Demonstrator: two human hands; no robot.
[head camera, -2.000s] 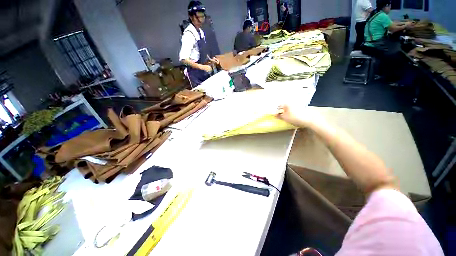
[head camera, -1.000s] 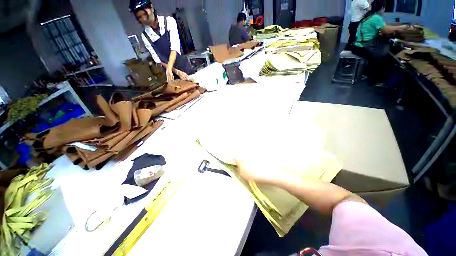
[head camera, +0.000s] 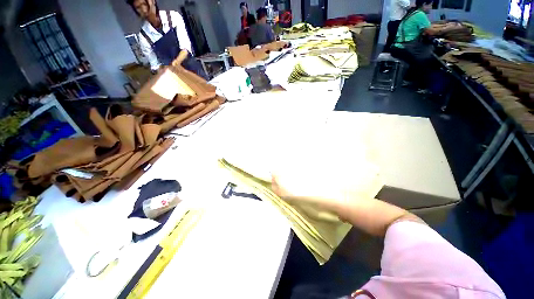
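Note:
My right hand (head camera: 285, 188) grips the near-left edge of a stack of pale yellow-edged sheets (head camera: 328, 225). The stack slants over the table's right edge, its near corner hanging past it. The fingers are partly hidden and washed out by glare. A mallet (head camera: 235, 191) with a dark handle lies left of the hand, its handle partly covered by the sheets. My left hand is not in view.
Left are a yellow and black template (head camera: 164, 254), a wrapped item (head camera: 161, 204) on dark cloth, yellow strips (head camera: 19, 245) and a brown heap (head camera: 111, 146). A carton (head camera: 416, 157) stands right. A person (head camera: 167, 41) handles brown pieces across the table.
Since the first frame, the sheets have come from farther back to the table's near right edge. In the last second they barely move. The person opposite has lifted a brown piece.

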